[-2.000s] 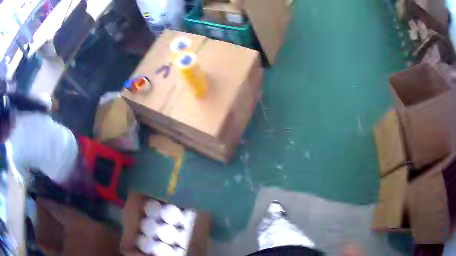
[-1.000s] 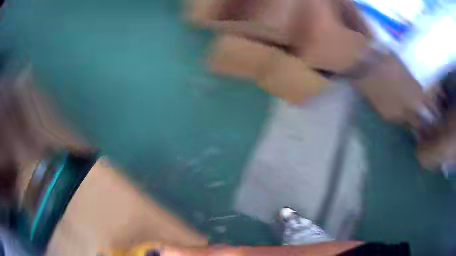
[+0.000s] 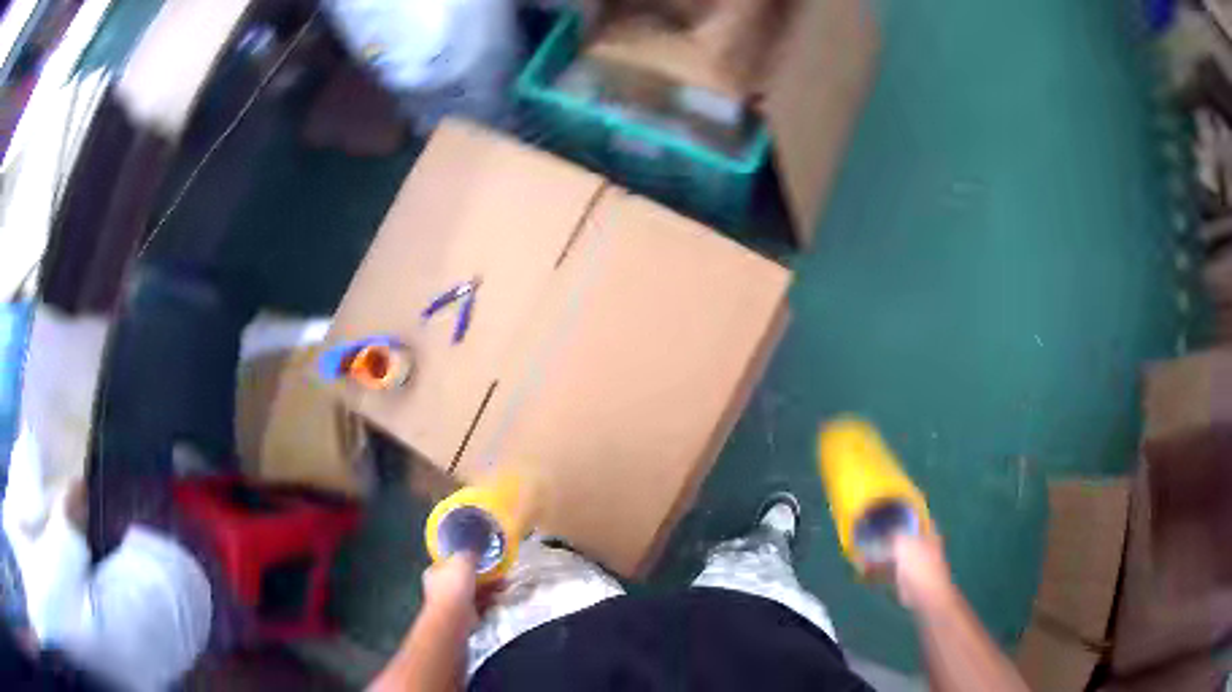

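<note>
My left hand point(image 3: 450, 584) grips a yellow tape roll stack point(image 3: 516, 503) by its near end, at the near left edge of the closed carton. My right hand point(image 3: 917, 565) grips another yellow tape roll stack point(image 3: 859, 466), held over the floor to the right, with fingers at its grey core. The brown closed carton point(image 3: 635, 352) lies in front of me. On it lie blue-handled snips point(image 3: 455, 308) and a blue tape gun with an orange end point(image 3: 374, 364). Both hands are slightly blurred.
A red stool point(image 3: 277, 554) and an open carton point(image 3: 291, 426) stand left of the carton. A green crate point(image 3: 649, 133) with goods is behind it. Brown cartons point(image 3: 1175, 500) stand at the right. A person's white sleeve point(image 3: 142, 595) shows at lower left.
The view has swung back to the closed carton. The yellow stacks seen on it two seconds ago are off its top. Both hands now show, each holding a yellow stack.
</note>
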